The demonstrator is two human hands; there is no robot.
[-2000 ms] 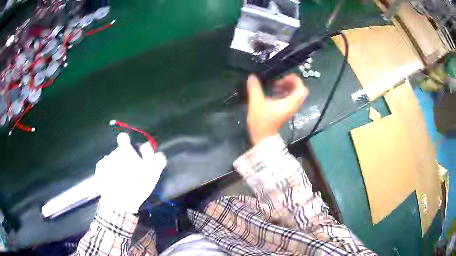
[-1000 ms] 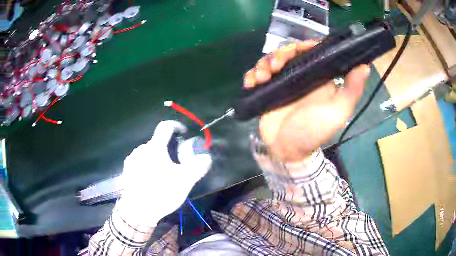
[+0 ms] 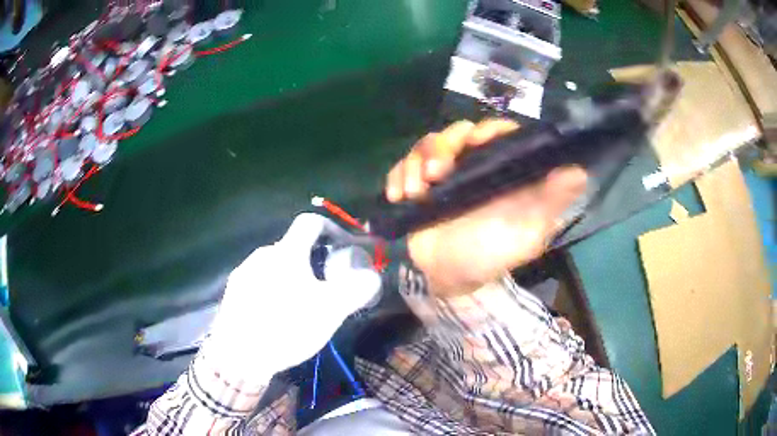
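My left hand [image 3: 281, 298], in a white glove, is closed around the end of a pale tube housing [image 3: 179, 329]. A round wired unit [image 3: 348, 262] with a black holder shows at its fingers. Red lead wires [image 3: 342, 211] with a small white connector rise from it, and thin blue wires [image 3: 336, 368] hang below. My bare right hand [image 3: 486, 213] grips a black electric screwdriver [image 3: 511, 166], slightly blurred. The screwdriver's front end is at the round unit and red wires; its bit and any screw cannot be made out.
A pile of round wired units [image 3: 102, 102] lies at the far left. A silver-grey screw box [image 3: 503, 55] stands at the back, right of centre. Cardboard sheets [image 3: 690, 289] lie on the right. The dark green mat [image 3: 213, 170] covers the bench.
My right hand has picked up the screwdriver and brought it down and left to the round unit. My left hand has moved right with the housing since the first frame.
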